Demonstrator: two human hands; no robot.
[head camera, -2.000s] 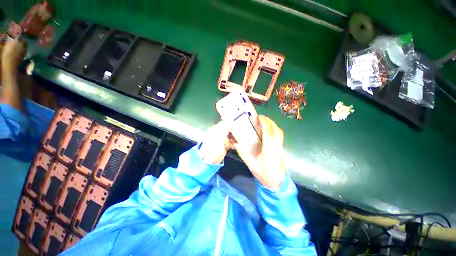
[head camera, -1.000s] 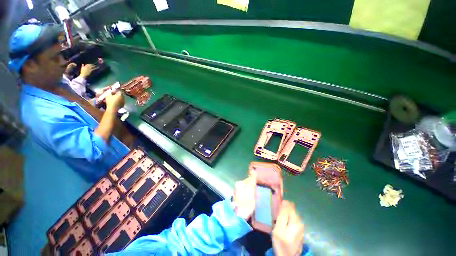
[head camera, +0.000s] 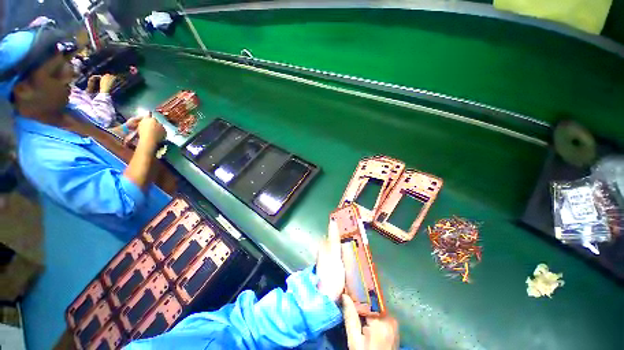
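A phone unit in an orange middle housing is held tilted over the bench's front edge, its back with the pale battery partly showing. My left hand grips its left side. My right hand holds its lower end, fingers at the bottom edge; this hand is partly cut off by the picture's lower rim. Two piles of orange housings lie on the bench just beyond the unit. A tangled pile of small orange-copper parts lies to their right, and a small pale heap lies further right.
A black phone tray with black-screened phones lies left on the green bench. A tray of orange housings is below the bench edge. Clear parts bags and a roll are at right. A worker in blue sits at left.
The held unit has turned more edge-on, and my right hand has moved down and left to its lower end. The view has shifted slightly. My left hand still holds the unit.
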